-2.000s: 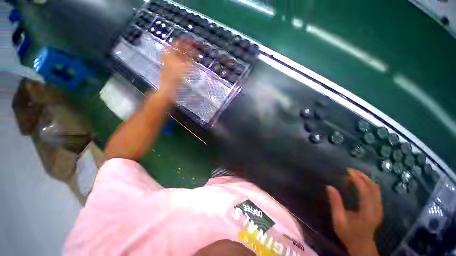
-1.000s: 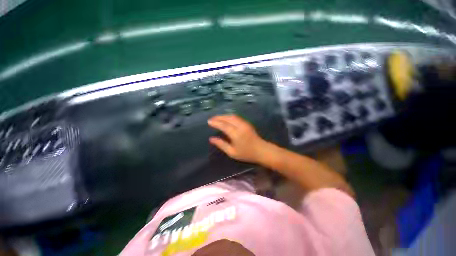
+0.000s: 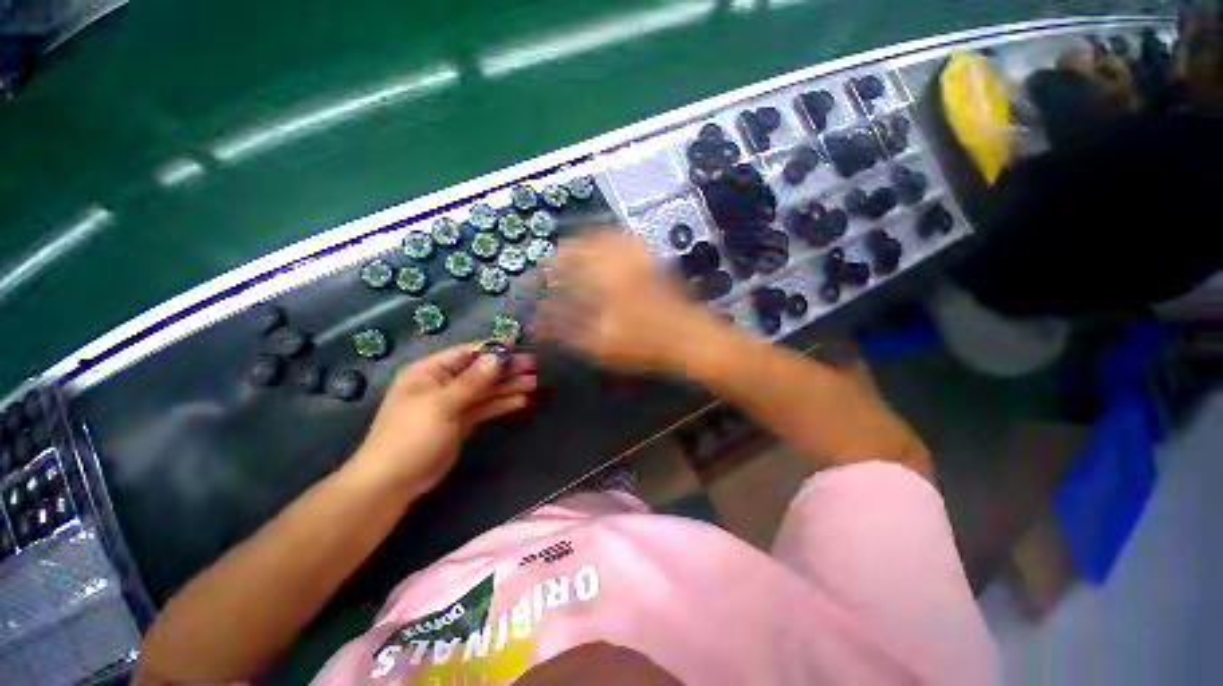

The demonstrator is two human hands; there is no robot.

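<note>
My left hand (image 3: 436, 402) is over the middle of the black mat (image 3: 201, 469), pinching a small round dark piece (image 3: 495, 350) between thumb and fingers. My right hand (image 3: 610, 302) is blurred, just right of my left hand and beside the board-fitted halves; I cannot tell whether it holds anything. Green-silver board-fitted halves (image 3: 486, 245) lie in a cluster at the mat's upper middle, a few of them nearer my left hand. Several dark rounds (image 3: 307, 378) lie loose at the mat's left. The right-hand clear tray (image 3: 955, 221) holds jumbled black shell parts.
The left-hand clear tray (image 3: 61, 590) is cut off at the left edge, with dark units in its far part. The green belt (image 3: 335, 67) runs beyond the pale metal edge. A yellow item (image 3: 975, 114) lies past the right tray. A person in dark clothing (image 3: 1127, 201) is at the right.
The view has swung right from the left-hand tray. My left hand has come from that tray to mid-mat and now holds a piece. My right hand has moved up beside the cluster.
</note>
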